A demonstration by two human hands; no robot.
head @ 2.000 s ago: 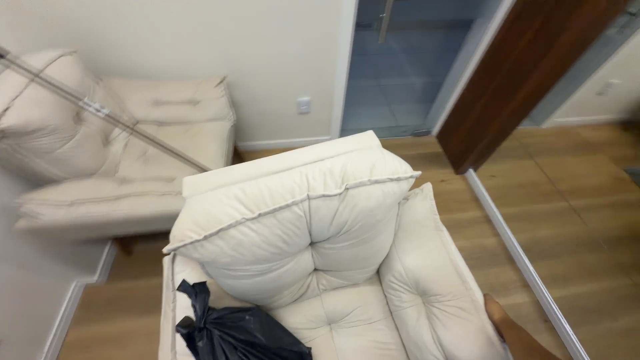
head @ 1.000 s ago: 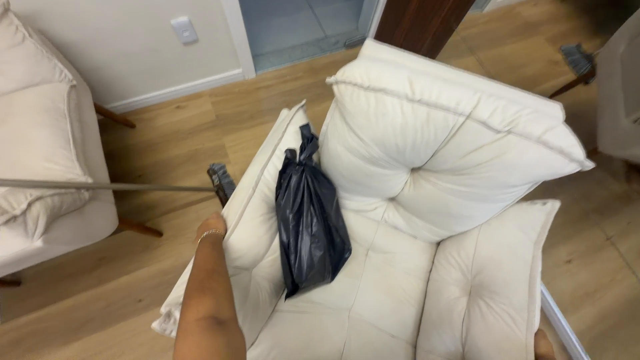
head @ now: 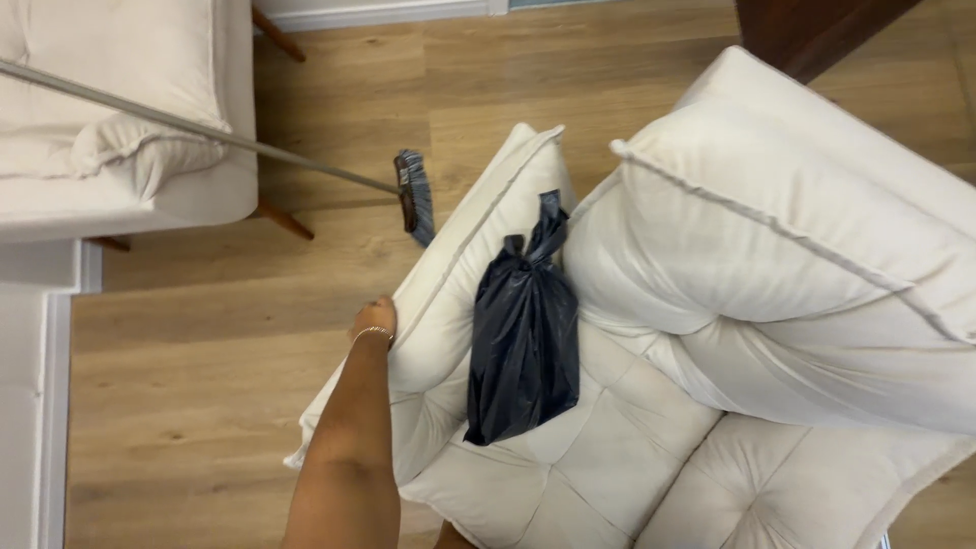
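Note:
A cream tufted armchair [head: 625,427] fills the middle and right of the head view. My left hand [head: 374,319], with a bracelet at the wrist, grips the outer side of the chair's left armrest; the fingers are partly hidden behind it. On the seat, against that armrest, lies a knotted black plastic bag [head: 524,343]. Past the armrest, a broom head with grey bristles [head: 415,197] rests on the floor, its long metal handle [head: 252,145] reaching to the left edge. My right hand is out of view.
A second cream upholstered seat [head: 206,191] with wooden legs stands at the upper left. White skirting [head: 53,427] runs along the left wall and along the top. A dark wooden panel [head: 808,34] stands at the upper right. The floor [head: 191,366] is wood-look planks.
My left hand, unseen two seconds ago, remains on the left armrest as one second ago. The armchair has turned in view, its backrest now toward the right. My right hand has left the view.

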